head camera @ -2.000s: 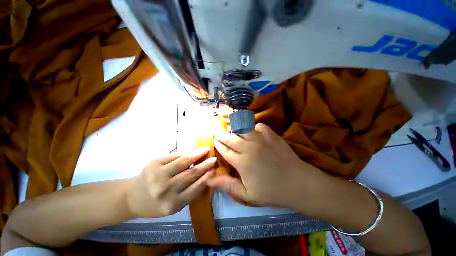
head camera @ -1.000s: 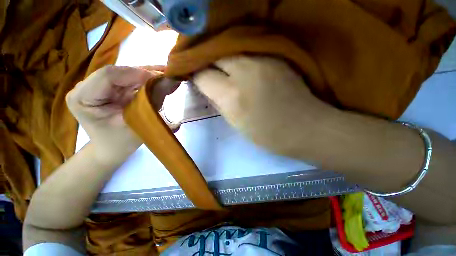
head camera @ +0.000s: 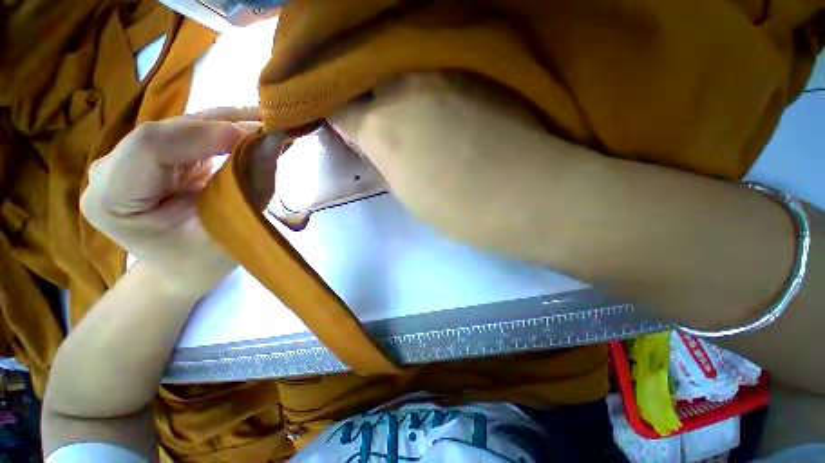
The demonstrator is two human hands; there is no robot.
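The rust-brown garment piece is raised in front of the machine and covers most of it. Its stitched edge shows near my left fingertips. My left hand pinches the folded strip where it meets the garment edge. The strip loops over and runs down across the table's front edge. My right hand is at the garment's lower edge, its fingers largely hidden under the cloth and blurred. The needle area is out of view.
A rust garment pile lies at left. A ruler strip runs along the front table edge. Below it at right is a red tray with yellow and white packets. A corner of the machine shows at the top. More rust cloth hangs below the edge.
The garment has come out from beneath the machine arm and is lifted between my hands. My left hand has moved left and up with the strip, which now curves over. The machine has mostly left the view.
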